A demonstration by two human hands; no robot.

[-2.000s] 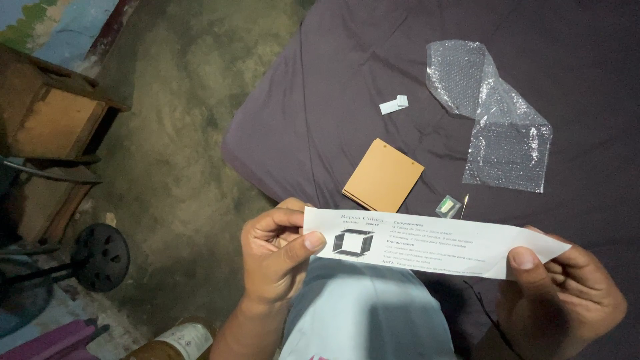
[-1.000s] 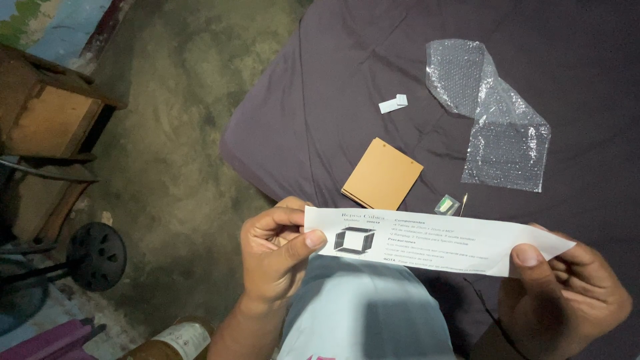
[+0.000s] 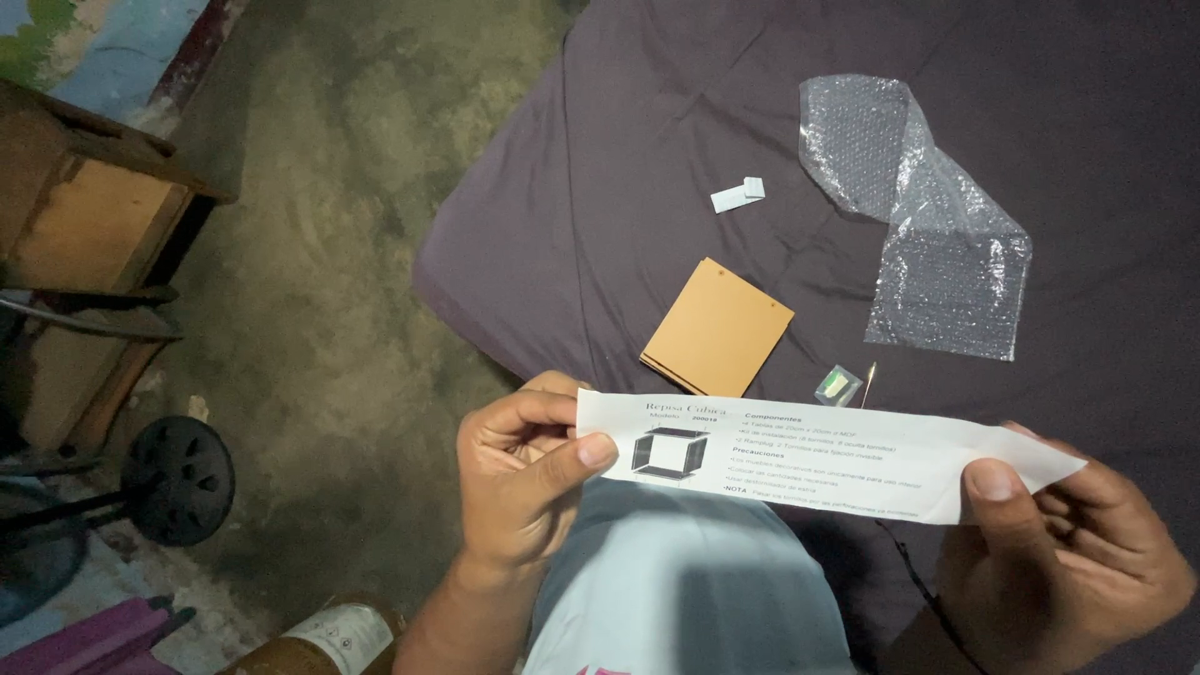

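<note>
A long white printed instruction sheet (image 3: 844,459), with a drawing of a cube shelf and text, is stretched between both hands. My left hand (image 3: 530,478) pinches its left end between thumb and fingers. My right hand (image 3: 1069,534) grips the other end, where a corner of the paper sticks out past the thumb. Beyond the sheet lies a stack of square tan boards (image 3: 720,328) with small holes near one edge. Beside the boards are a small clear plastic packet (image 3: 836,385) and a thin metal pointed piece (image 3: 870,382), its lower end hidden by the paper.
Bubble wrap (image 3: 947,225) and a small folded white piece (image 3: 738,195) lie on the dark bedspread (image 3: 637,141). Wooden furniture (image 3: 94,225), a black round perforated base (image 3: 178,480) and a labelled cylindrical container (image 3: 337,637) stand at the left. A dark cord (image 3: 919,581) runs near my right hand.
</note>
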